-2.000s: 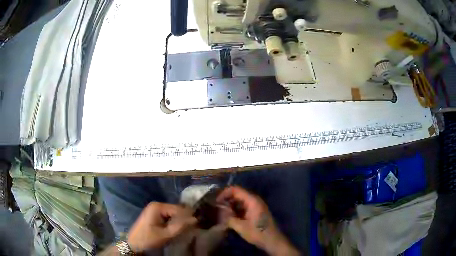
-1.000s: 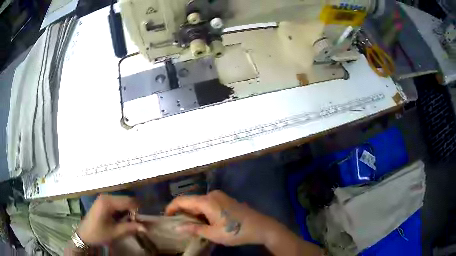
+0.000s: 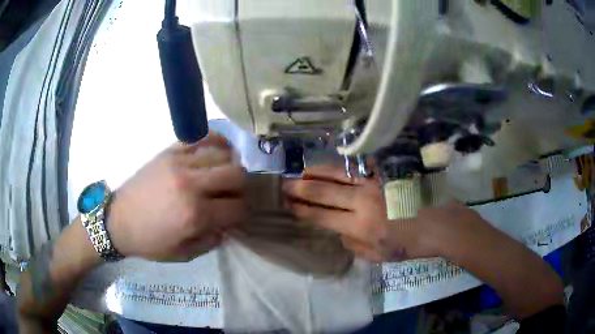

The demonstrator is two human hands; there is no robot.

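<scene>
A fabric piece (image 3: 297,293), off-white with a brownish-grey folded part, lies on the table front below the sewing machine head (image 3: 293,65). My left hand (image 3: 179,202), with a watch at the wrist, grips its left side near the needle area. My right hand (image 3: 342,209) lies on its right side with fingers pointing left, partly behind the tension knobs (image 3: 401,196). The fabric's upper end reaches the plate under the head. Whether it lies under the presser foot cannot be told. Both hands are slightly blurred.
A black cylinder (image 3: 183,85) hangs on a cable left of the head. A stack of pale cut pieces (image 3: 29,163) lies at the table's left. A printed ruler (image 3: 169,293) runs along the front edge. Yellow-orange loops (image 3: 582,173) show at the far right.
Both hands have moved from below the table's front edge up to the needle area, bringing the fabric onto the table. The view has moved closer to the machine head.
</scene>
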